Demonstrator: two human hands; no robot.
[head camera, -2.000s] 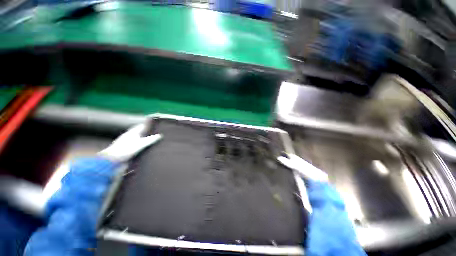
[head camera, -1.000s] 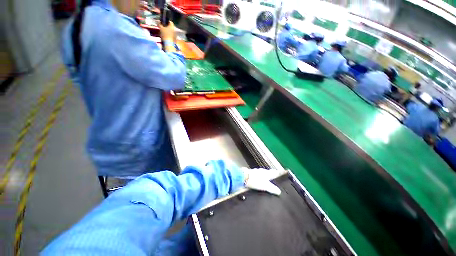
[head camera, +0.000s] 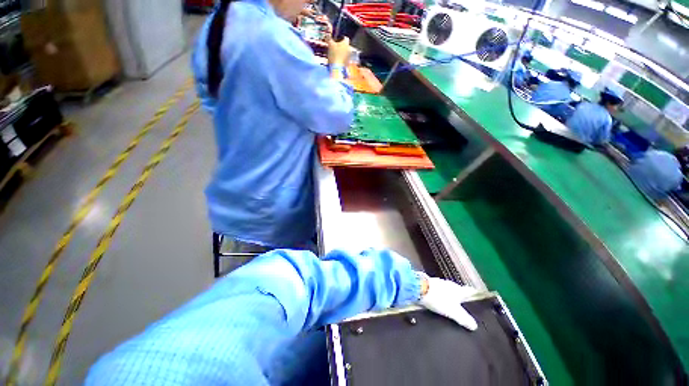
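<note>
A black tray (head camera: 434, 350) with a silver metal rim and small knobs along its edge lies across the conveyor at the bottom, cut off by the picture's edge. My left hand (head camera: 451, 299), in a white glove, rests on the tray's far edge, with the thumb side over the black surface and the fingers at the rim. My right hand is out of the picture.
Conveyor rails (head camera: 438, 230) run away from the tray. A neighbour in a blue smock (head camera: 264, 128) stands at the left of the line. A green circuit board (head camera: 378, 119) lies on orange-red holders (head camera: 378, 156). A raised green bench (head camera: 559, 177) runs along the right.
At first both hands held the tray's sides; now only my left hand shows, at the far edge. The view has swung left, showing the neighbour and more floor.
</note>
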